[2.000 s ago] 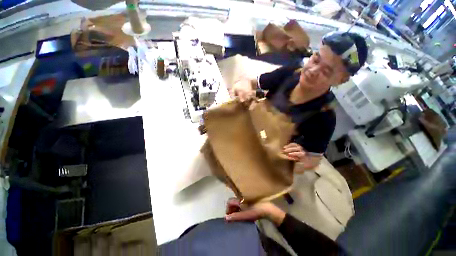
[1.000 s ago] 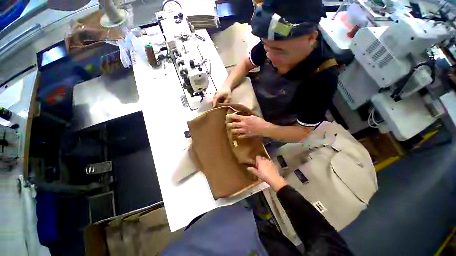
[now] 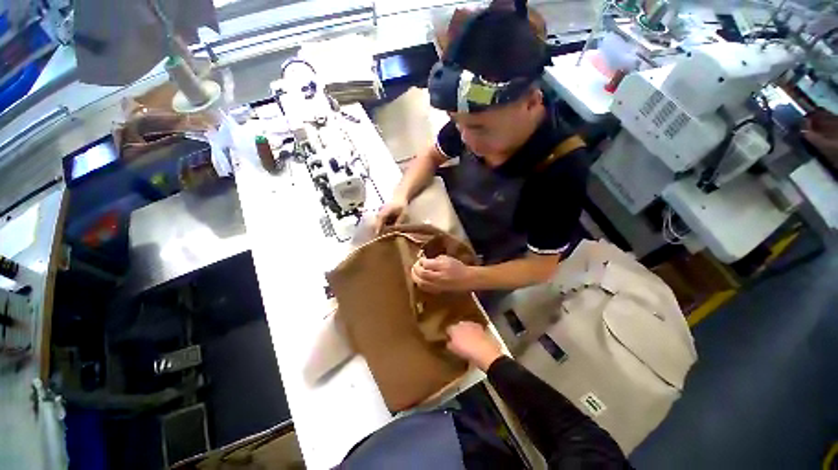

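Observation:
A brown bag panel (image 3: 381,321) lies over the front edge of the white sewing table (image 3: 276,303), folded open on its right side. My right hand (image 3: 473,344), in a dark sleeve, has its fingers closed on the panel's lower right part. A seated operator (image 3: 496,165) in a dark apron holds the panel's top edge and inner fold with both hands. A white sewing machine (image 3: 335,170) stands just behind the panel. My left hand is not in view.
A large beige bag piece (image 3: 634,340) with dark labels lies to the right. White machines (image 3: 680,110) stand behind it. A thread cone (image 3: 195,92) is at the upper left. A pale side bench (image 3: 188,229) and dark frame parts are left of the table.
The operator has bent over the panel, which now lies lower on the table instead of being held up. My right hand has moved from beneath its lower edge onto its right side.

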